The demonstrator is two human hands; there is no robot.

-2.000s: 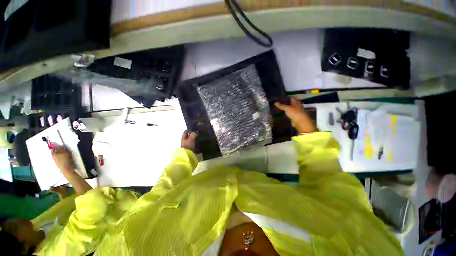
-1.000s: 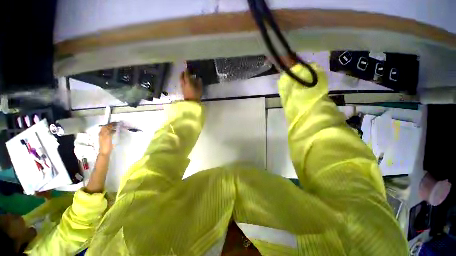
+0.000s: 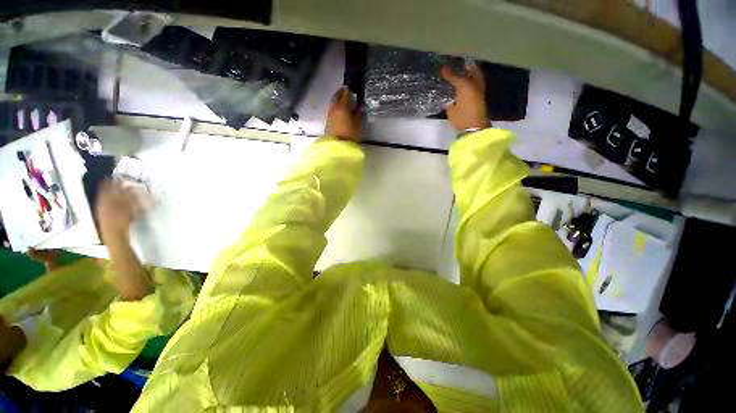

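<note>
A black tray (image 3: 508, 93) lies on the raised back strip of the bench, partly under the shelf edge. A silvery bubble wrap sheet or pouch (image 3: 403, 85) lies in it; what is beneath the wrap is hidden. My left hand (image 3: 345, 118) is at the front left edge of the tray, beside the wrap; its fingertips are blurred and their grip is unclear. My right hand (image 3: 468, 97) is at the right side of the wrap, its fingers and thumb closed on the wrap's edge.
Black trays (image 3: 266, 68) under clear film stand at back left, another black tray (image 3: 633, 141) at back right. Papers (image 3: 637, 262) and a dark key-like cluster (image 3: 579, 234) lie right. A coworker's blurred hand (image 3: 117, 210) and white board (image 3: 44, 189) are left. The shelf edge (image 3: 452, 32) overhangs.
The tray with the wrap has gone from above the bench front to the back strip. Since one second ago, my right hand has come out from behind the hanging cable onto the wrap. The view has shifted.
</note>
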